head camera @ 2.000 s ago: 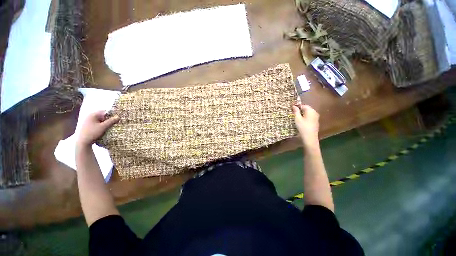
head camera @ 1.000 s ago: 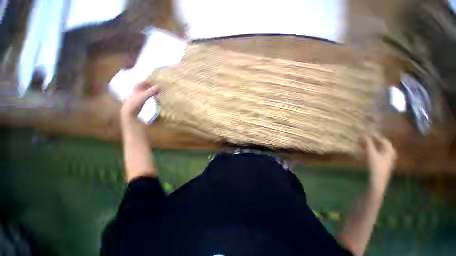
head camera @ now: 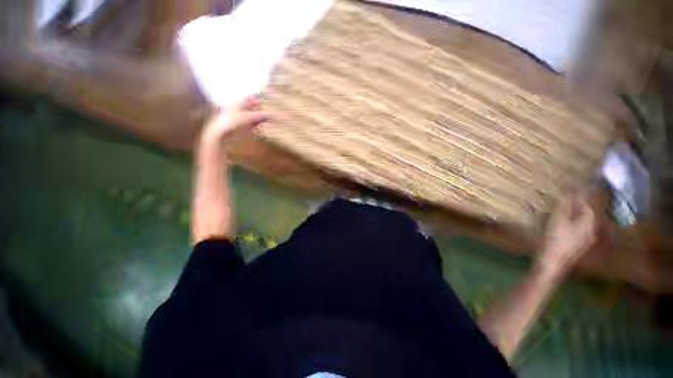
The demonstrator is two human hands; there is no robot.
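Observation:
The tan-brown fabric panels (head camera: 428, 118) lie in front of me at the table's near edge, tilted down to the right and blurred by motion. My left hand (head camera: 236, 122) is at their left end, beside the white paper piece (head camera: 236, 55); whether the fingers grip the fabric is too blurred to tell. My right hand (head camera: 575, 221) is at their lower right corner, blurred, its grip unclear. A second white paper (head camera: 516, 22) lies beyond the panels, cut off by the top edge.
A blurred white and silvery item (head camera: 626, 181) lies right of the panels. The brown wooden table (head camera: 111, 96) runs along the near side, with the green floor (head camera: 88, 199) below it. Blurred white-topped shapes are at the top left.
The view has swung, so the panels and papers now slant down to the right and the far paper is mostly cut off. Both hands remain at the panels' ends.

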